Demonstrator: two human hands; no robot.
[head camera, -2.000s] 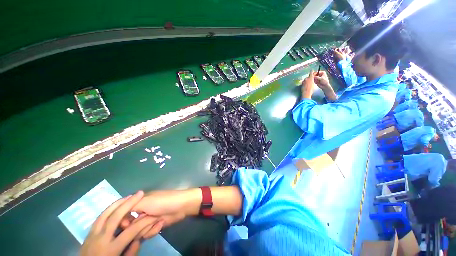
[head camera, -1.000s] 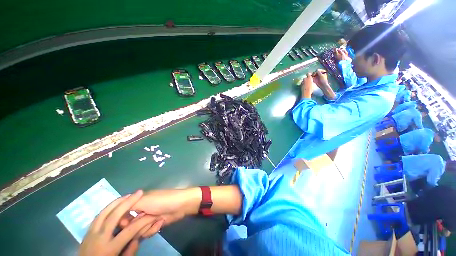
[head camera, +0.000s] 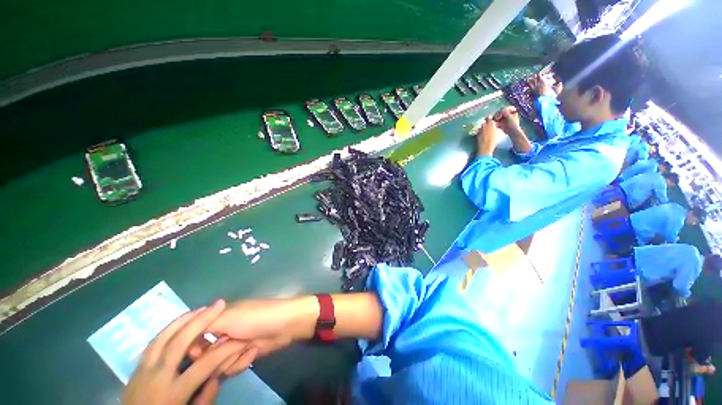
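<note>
My right hand (head camera: 253, 320), with a red band at the wrist, reaches in from the right and meets my left hand (head camera: 172, 362) at the lower left. The fingers overlap over a pale blue-white sheet (head camera: 131, 336). A small white spot (head camera: 210, 338) shows between the fingers; I cannot tell if it is a held piece. The left fingers hide most of the right fingers. Small white pieces (head camera: 252, 250) lie scattered beyond the hands. A large heap of black plastic parts (head camera: 376, 210) lies to their right.
Phone units with green boards, the nearest a phone unit (head camera: 114, 172), lie spaced on the green belt (head camera: 198, 146) behind a cream edge strip (head camera: 178, 219). A white post (head camera: 459, 59) stands at the strip. A person in a blue smock (head camera: 546, 174) works at the right.
The phones on the belt have moved left. My hands have stayed together in nearly the same place. The neighbouring person's hands have shifted slightly.
</note>
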